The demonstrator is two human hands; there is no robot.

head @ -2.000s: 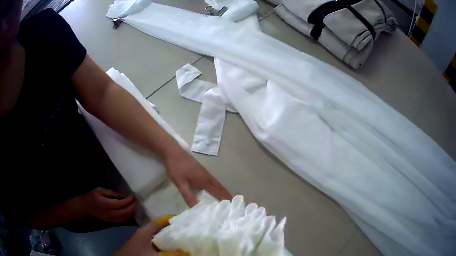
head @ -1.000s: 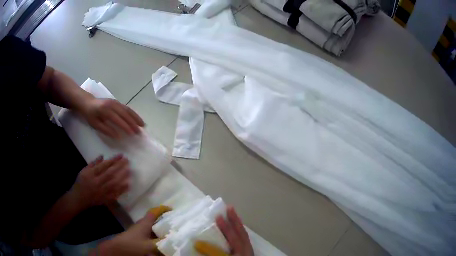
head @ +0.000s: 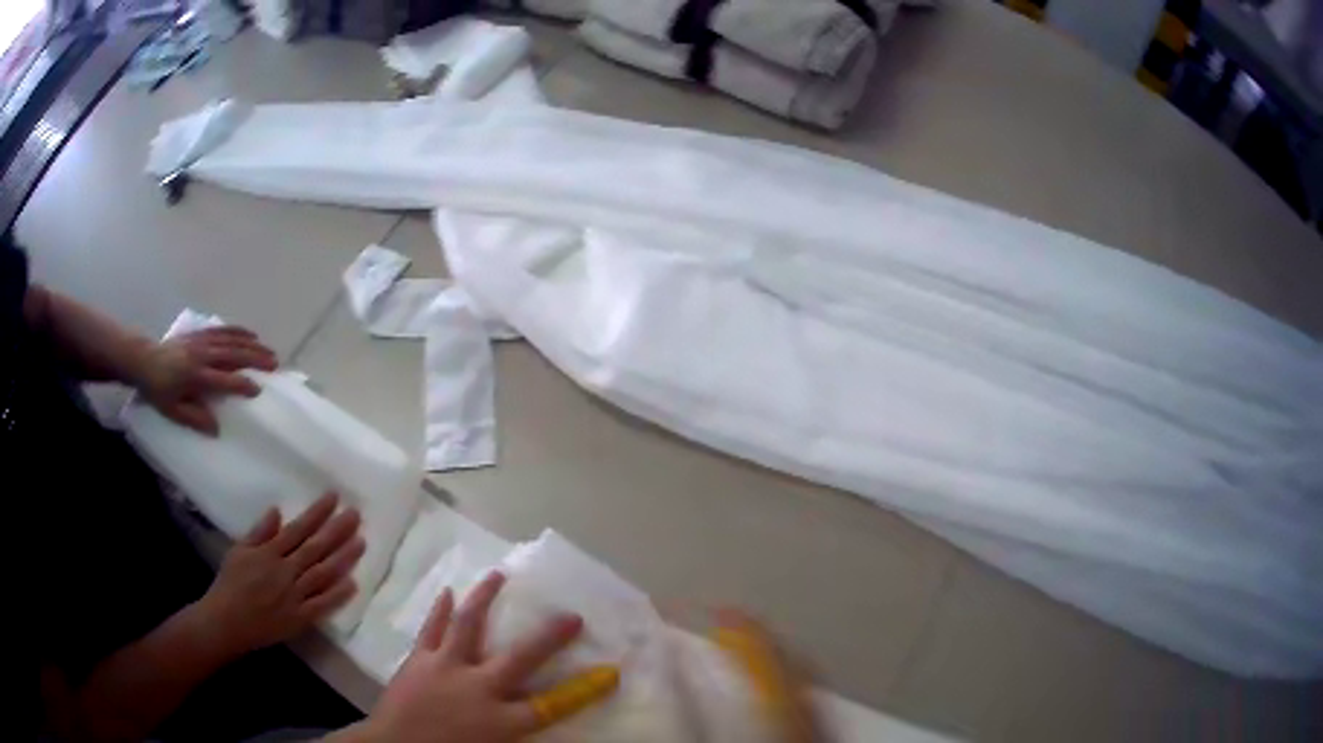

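Observation:
A white sheer curtain panel [head: 385, 581] lies folded in a strip along the near table edge. Its gathered end [head: 544, 588] is turned over near the bottom centre. My left hand [head: 486, 675], with a yellow finger cot, lies spread flat on this folded part, holding nothing between the fingers. My right hand [head: 762, 675] is blurred and cut off by the bottom edge, at the right of the fold; a yellow cot shows. Its grip is unclear. Another person's two hands [head: 290, 573] press on the folded pad [head: 298, 450] at the left.
A long waiting sheer curtain [head: 871, 349] stretches across the beige table [head: 668, 544]. A white tieback [head: 460, 385] lies beside it. Strapped beige curtain bundles [head: 784, 58] lie at the far side. The other person's dark-clothed body [head: 87, 552] is at the left edge.
The view has shifted, showing more of the far table. My left hand has gone from gripping the gathered end to lying flat on it. The other person's hands have moved apart along the pad.

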